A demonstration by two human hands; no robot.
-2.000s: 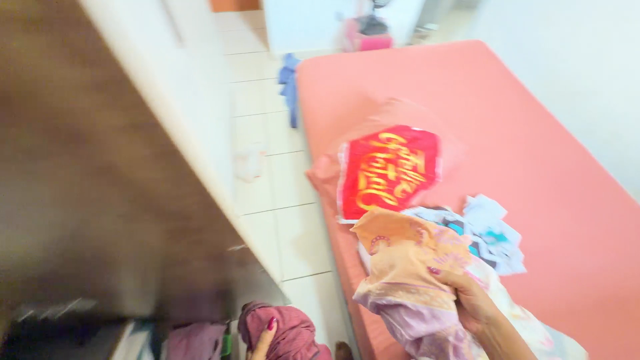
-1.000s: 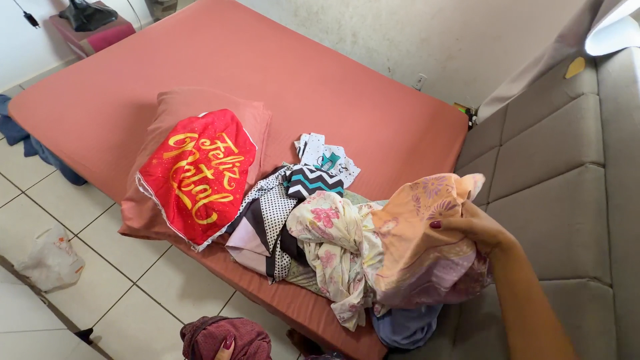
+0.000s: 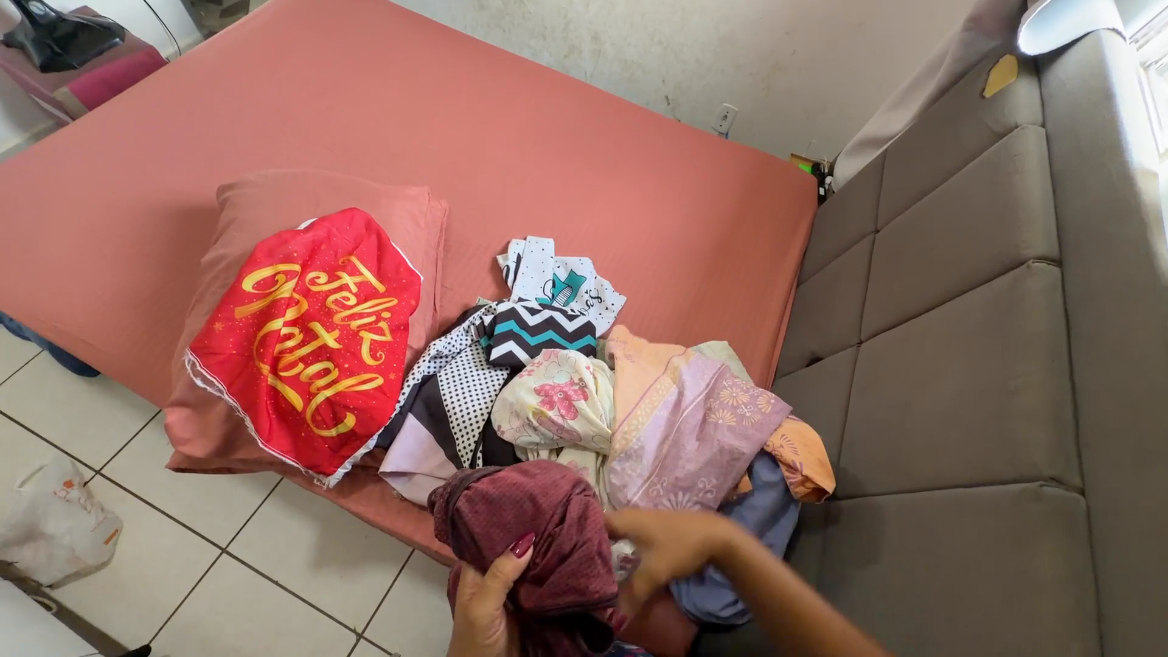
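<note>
My left hand (image 3: 493, 593) grips a bundled maroon cloth (image 3: 534, 538) at the bottom centre. Against that bundle's right side is my right hand (image 3: 671, 547), blurred, its fingertips partly hidden; whether it grips the cloth is unclear. Just beyond lie a lilac and orange patterned cloth (image 3: 684, 429), a floral cloth (image 3: 557, 401), a black, white and teal zigzag cloth (image 3: 538, 333) and a polka-dot cloth (image 3: 470, 383). A red cloth with yellow lettering (image 3: 319, 338) covers part of a salmon pillow (image 3: 237, 219). Blue cloth (image 3: 766, 520) hangs at the bed's edge.
The bed (image 3: 511, 137) has a salmon sheet and meets a grey padded headboard (image 3: 967, 365) at right. A white plastic bag (image 3: 59, 520) lies on the tiled floor (image 3: 301, 547). A black bag (image 3: 64, 36) rests on a pink and mauve piece of furniture at upper left.
My right hand has let go of the orange and lilac cloth, which now lies on the pile, and has moved to the maroon bundle. The view has swung toward the headboard since the oldest frame.
</note>
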